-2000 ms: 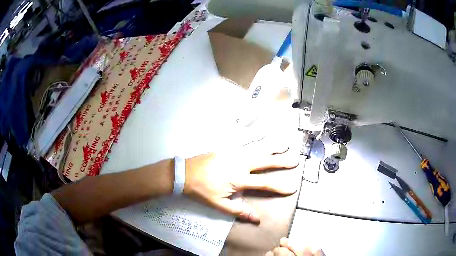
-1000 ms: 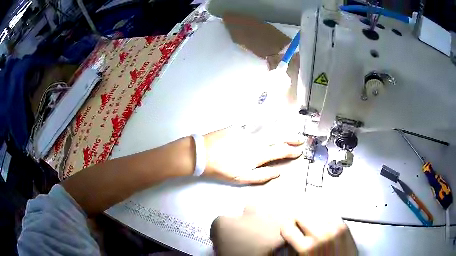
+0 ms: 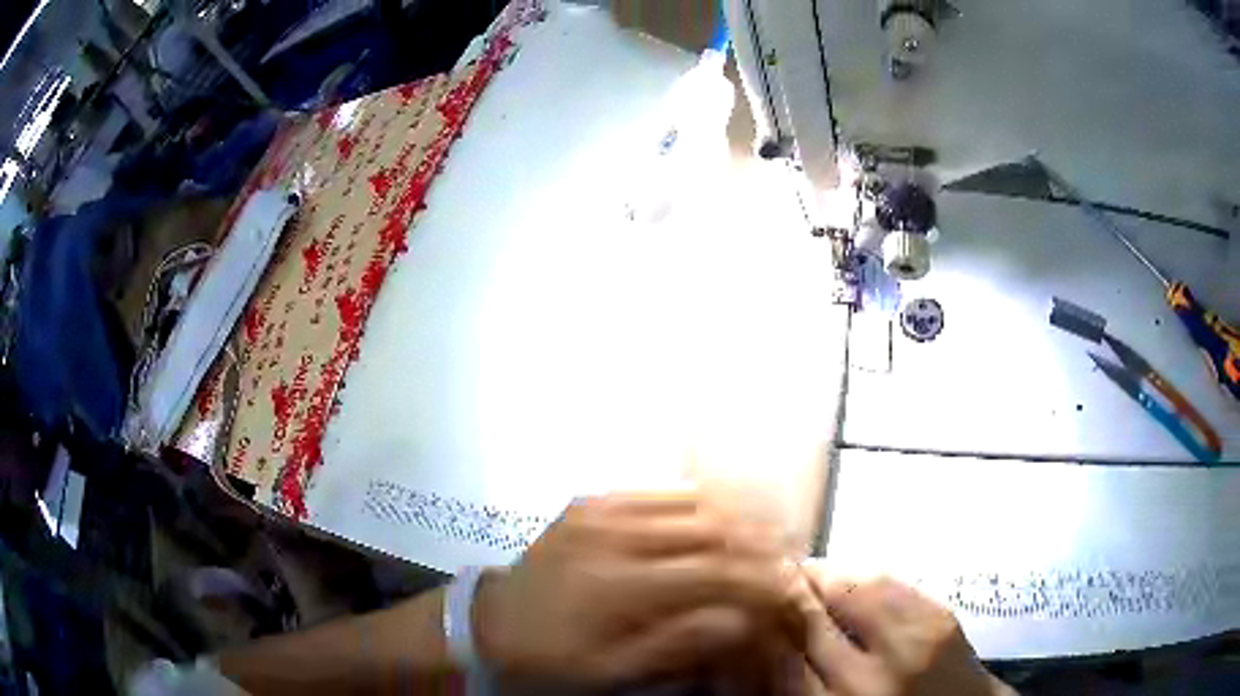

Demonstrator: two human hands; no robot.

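Observation:
A brown panel point(image 3: 802, 476) lies on the white table, from below the needle area down to my hands. Its left part is lost in the lamp's glare. My left hand point(image 3: 639, 585), with a white band at the wrist, is blurred over the panel's near end; its fingertips meet my right hand and its grip is unclear. My right hand point(image 3: 891, 636) is at the bottom edge, partly cut off, its fingers closed on the panel's near end. The presser foot point(image 3: 843, 279) stands beyond both hands, small and glary.
The machine head point(image 3: 1047, 95) fills the upper right. Snips point(image 3: 1156, 401), a dark block point(image 3: 1077, 320) and a screwdriver point(image 3: 1203, 333) lie on the right. Another brown piece point(image 3: 666, 19) shows at the top. A red-lettered sheet point(image 3: 360, 279) with a white bar point(image 3: 218, 320) lies left.
My left hand has moved from beside the needle down to my right hand at the table's near edge. The view has shifted, so the machine sits higher.

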